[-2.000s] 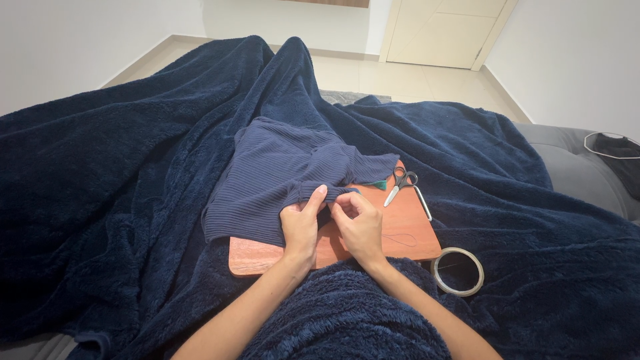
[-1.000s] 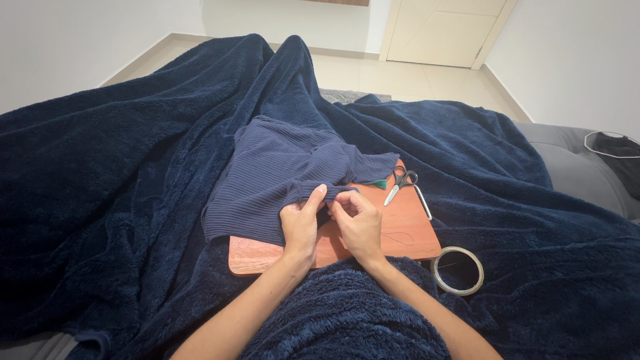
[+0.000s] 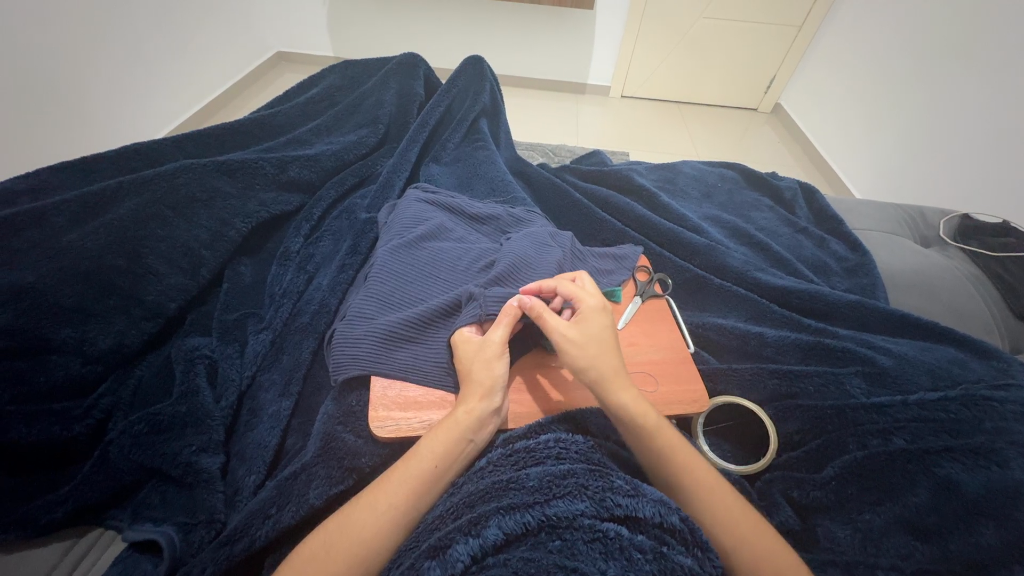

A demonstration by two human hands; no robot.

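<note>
A blue ribbed knit garment [image 3: 432, 280] lies over a reddish-brown wooden board [image 3: 544, 392] on my lap. My left hand [image 3: 484, 352] pinches a folded edge of it between thumb and fingers. Thumb and index fingertip of my right hand [image 3: 576, 324] meet at the left thumb tip; whether a needle is between them is too small to tell. Black-handled scissors [image 3: 644, 294] rest at the board's upper right, beside a bit of green material [image 3: 613, 294]. A thin loop of thread [image 3: 644, 382] lies on the board to the right of my hands.
A dark blue plush blanket [image 3: 200, 320] covers my legs and the surroundings. A pale ring-shaped roll [image 3: 736, 434] sits at the board's lower right corner, and a thin white rod [image 3: 680, 324] lies along its right edge. At the right is a grey sofa [image 3: 912, 248] with a black item [image 3: 992, 244].
My right hand has moved up and slightly left, to the tip of my left thumb. The left hand keeps its hold on the garment.
</note>
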